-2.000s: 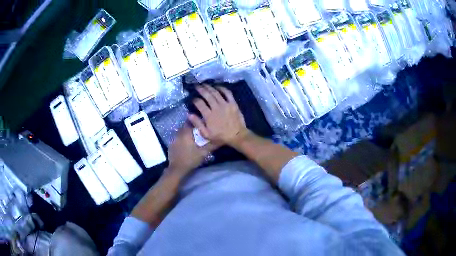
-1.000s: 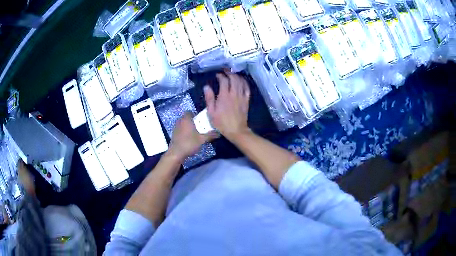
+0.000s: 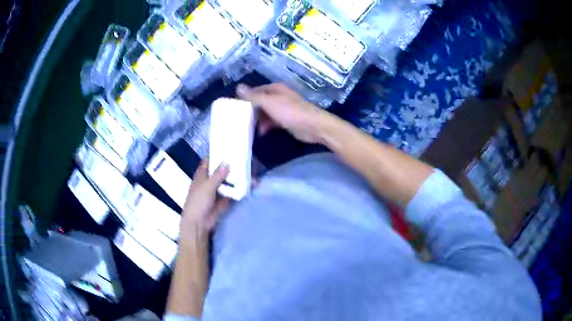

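Observation:
A closed white power bank [image 3: 232, 138] is held up in front of my body, its dark slot at the lower end. My left hand [image 3: 202, 197] grips that lower end, thumb on the face. My right hand [image 3: 285, 111] is at the upper right corner with bent fingers; whether it grips the power bank is hidden. Open shells [image 3: 326, 39] with yellow strips lie in clear plastic bags [image 3: 392, 34] in a curved row beyond the hands. White top covers [image 3: 88, 197] with dark slots lie at the left on the black surface.
A grey box [image 3: 69, 257] stands at the lower left. The green bench [image 3: 37, 138] with a white edge line curves along the left. White scraps [image 3: 433, 81] litter the blue floor at the upper right. Open brown cartons [image 3: 464, 131] with white units stand at the right.
The view has turned, so the rows have shifted. The white piece, earlier mostly covered by both hands, now shows as a whole power bank in my left hand. My right hand has moved to its upper corner.

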